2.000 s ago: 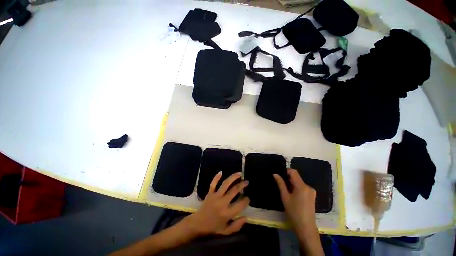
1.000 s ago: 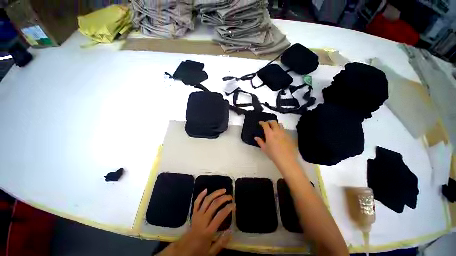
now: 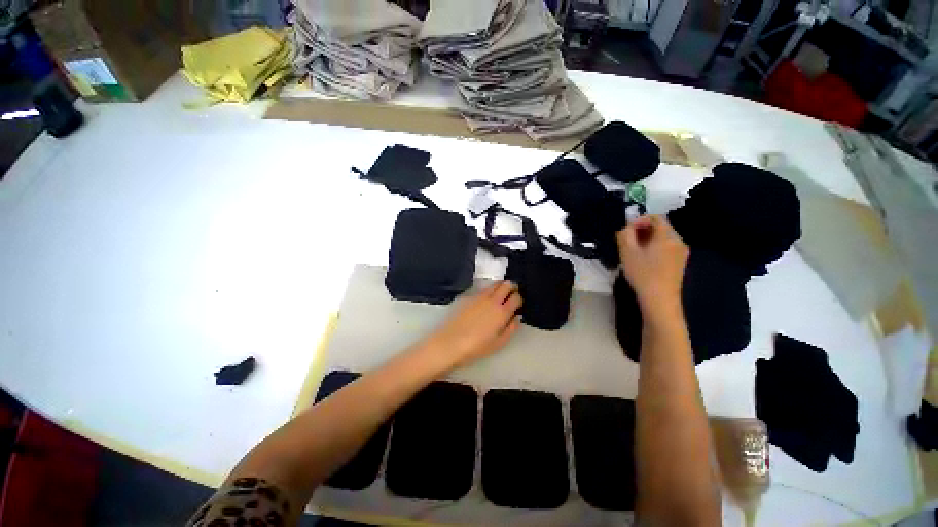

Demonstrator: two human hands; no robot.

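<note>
Four black fabric panels (image 3: 525,449) lie in a row on the near part of the grey-beige board (image 3: 411,340). My forearms cover parts of the outer two. My left hand (image 3: 492,321) touches the left edge of a small black panel pile (image 3: 545,293) at the board's far edge; whether it grips is unclear. My right hand (image 3: 654,257) is raised to the right of that pile, its fingers closed on a black panel (image 3: 599,224) over the strap pieces (image 3: 506,221). A neat panel stack (image 3: 430,255) stands left of the pile.
Large uneven black stacks (image 3: 735,216) stand at right, with irregular black pieces (image 3: 807,401) nearer. The glue bottle (image 3: 754,453) is beside my right forearm. Black scrap (image 3: 236,372) lies left. Folded beige fabric (image 3: 504,62) and yellow cloth (image 3: 239,64) are at the far edge.
My left hand has moved from the panel row up to the small pile. My right hand has moved from that pile to the right, with a black panel now in it.
</note>
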